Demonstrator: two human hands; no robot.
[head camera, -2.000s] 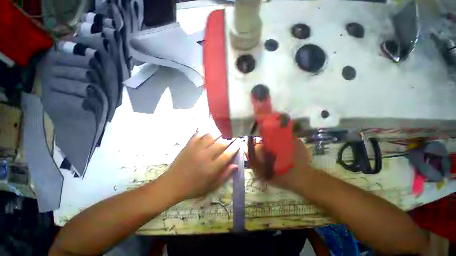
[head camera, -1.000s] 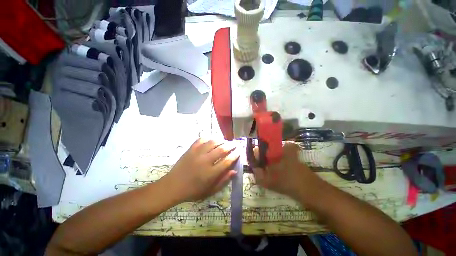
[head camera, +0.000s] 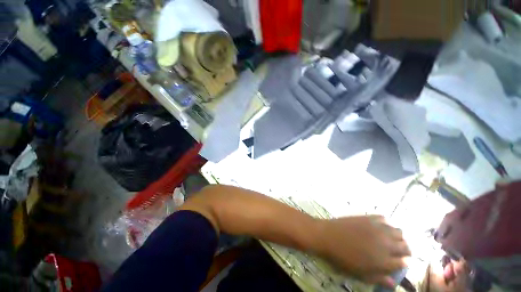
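My left hand (head camera: 365, 248) lies palm down on the table beside the needle area, fingers bent together. A small bit of grey fabric (head camera: 395, 278) shows under its fingertips; whether it is gripped is hidden. My right hand (head camera: 449, 275) shows only in part and blurred at the bottom right, below the sewing machine's red end cover (head camera: 488, 223); what it holds cannot be told. Bright lamp glare washes out the needle area between the hands.
Stacked grey pieces (head camera: 314, 102) and loose grey panels (head camera: 380, 154) lie behind my left arm. A curved grey piece (head camera: 228, 128) is at the table's left. A pen (head camera: 489, 155) lies behind. Another machine (head camera: 208, 60), a black bag (head camera: 143, 145) and red crate (head camera: 165, 178) are left.
The view has swung left and tilted, so the machine now shows only at the right edge. The strip's long hanging end and the scissors are out of view. My right hand is mostly hidden.
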